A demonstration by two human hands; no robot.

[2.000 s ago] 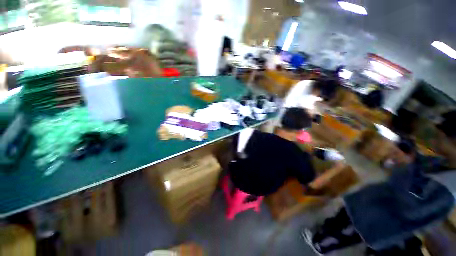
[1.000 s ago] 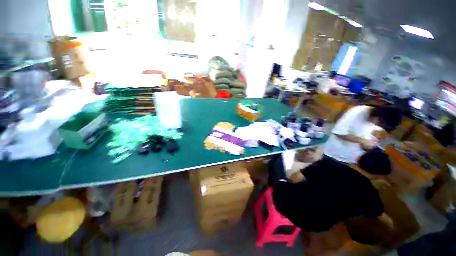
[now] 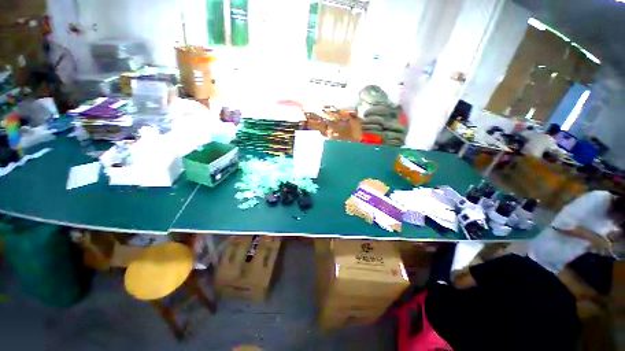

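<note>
Neither of my hands is in the picture. In front of me stands a long dark-green table [image 3: 342, 195]. On it lie a pale green crumpled heap [image 3: 255, 177] with several black pieces [image 3: 288, 195], and an open green box [image 3: 211, 163]. A white upright block [image 3: 308, 153] stands behind the heap. White stacked material [image 3: 145, 164] lies left of the box, with a loose white sheet [image 3: 83, 175] farther left. Brown and purple packs [image 3: 374, 204] lie at the right.
A round yellow-wood stool [image 3: 159, 271] and brown cartons [image 3: 363, 277] stand in front of the table. A person in black [image 3: 507, 301] is at the lower right by a pink stool [image 3: 418, 325], with a person in white [image 3: 572, 230] beyond. Green stacked sheets [image 3: 268, 136] are behind.
The view has swung left and steadied. The table, cartons and people have shifted right in the picture; the yellow stool, white stack and loose sheet now show more fully.
</note>
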